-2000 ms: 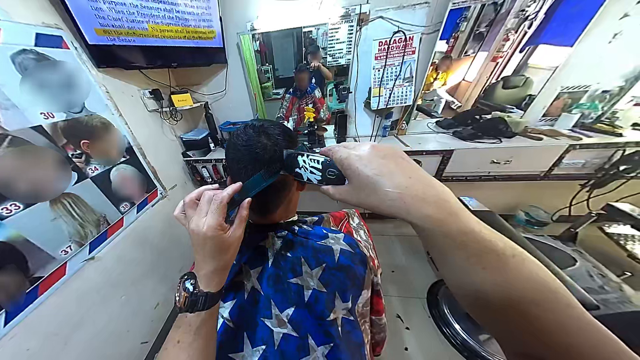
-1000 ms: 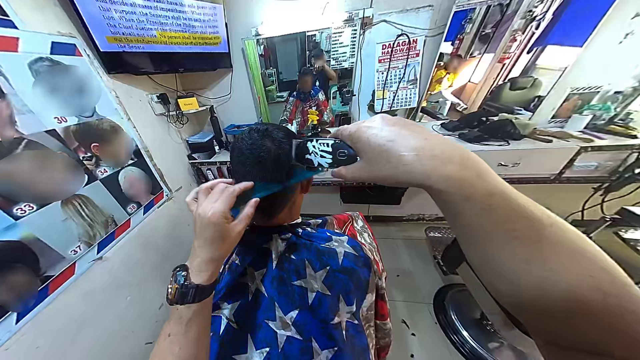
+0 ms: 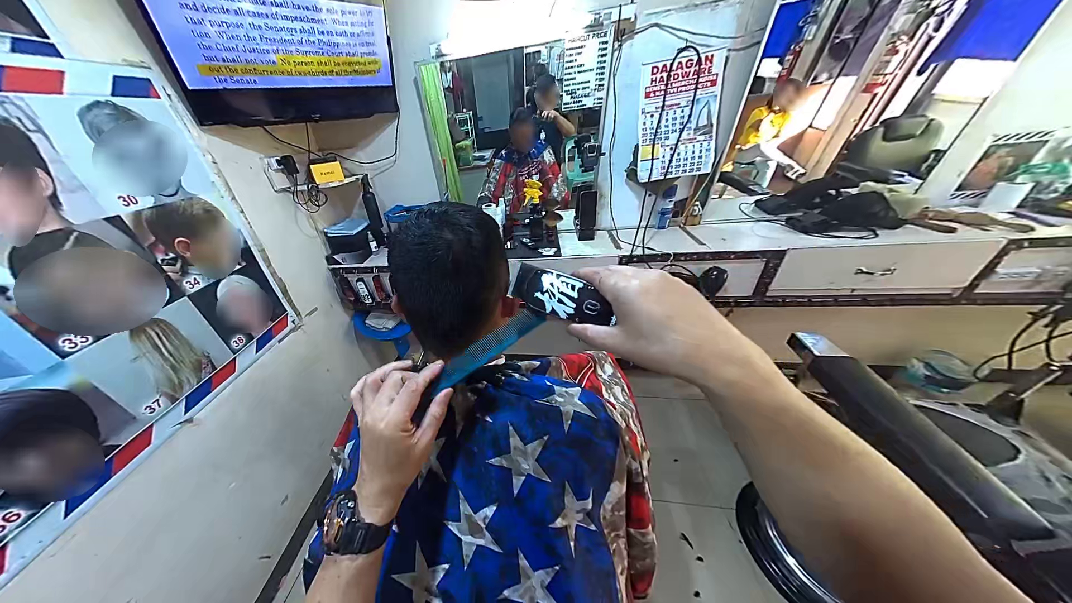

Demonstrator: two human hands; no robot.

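A seated person's head point(image 3: 448, 272) with short dark hair faces away from me. A blue barber cape point(image 3: 511, 477) with white stars and red parts covers the shoulders. My left hand point(image 3: 398, 427), below a wristwatch point(image 3: 355, 526) strapped farther down the arm, holds a blue comb point(image 3: 494, 345) at one end. The comb slants up to the right across the nape, behind the neck. My right hand point(image 3: 653, 322) grips a black hair clipper point(image 3: 563, 297) with white markings, right of the head near the ear. The clipper's front end sits just above the comb's far tip; whether they touch, I cannot tell.
A counter with drawers point(image 3: 883, 266) runs along the far wall under mirrors point(image 3: 523, 126). A spray bottle point(image 3: 533, 201) stands on it. An empty-looking barber chair's armrest point(image 3: 921, 444) is at right. A haircut poster point(image 3: 142, 276) covers the left wall, near a wall-mounted screen point(image 3: 276, 50).
The comb and both hands have moved lower, from the back of the head to the nape. The comb now slants more steeply, with its far end up beside the clipper.
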